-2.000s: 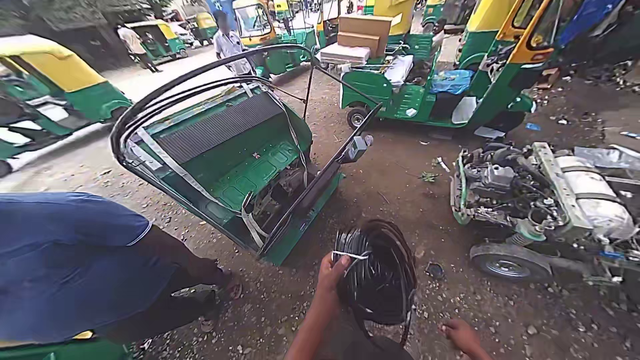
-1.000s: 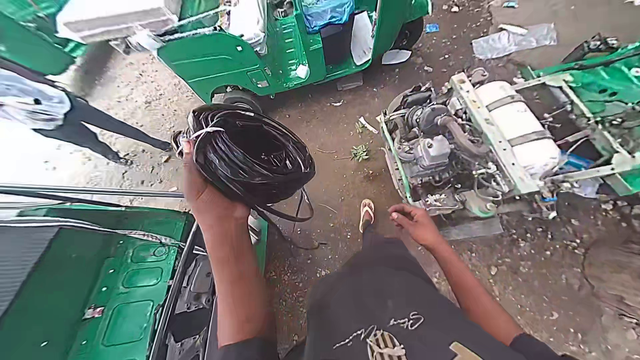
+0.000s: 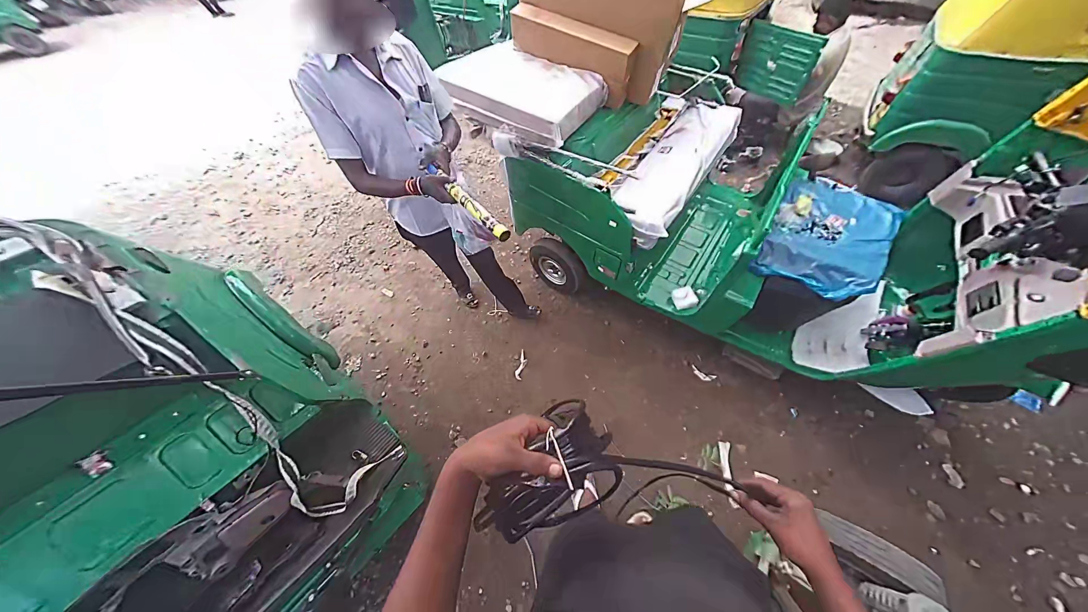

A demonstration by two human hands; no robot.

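Near the bottom centre of the head view, my left hand (image 3: 510,449) grips a coil of black rubber-like strip (image 3: 544,501), thumb across a thin white tie (image 3: 558,459) on it. From the coil a black length (image 3: 663,465) runs right to my right hand (image 3: 778,506), which pinches it between thumb and fingers. The coil hangs above the dirt ground, just in front of my dark shirt. Part of the coil is hidden behind my left fingers.
At left lies a green vehicle body (image 3: 195,459) with loose straps (image 3: 280,459). Ahead stands a person (image 3: 399,127) holding a yellow tube (image 3: 478,211). A green three-wheeler body (image 3: 578,204) with cardboard boxes (image 3: 574,51) is at upper right. A tyre (image 3: 880,552) shows at lower right.
My right hand was empty and apart from the coil one second ago; it now holds a length of the strip. The coil is lower in view. The view has swung.
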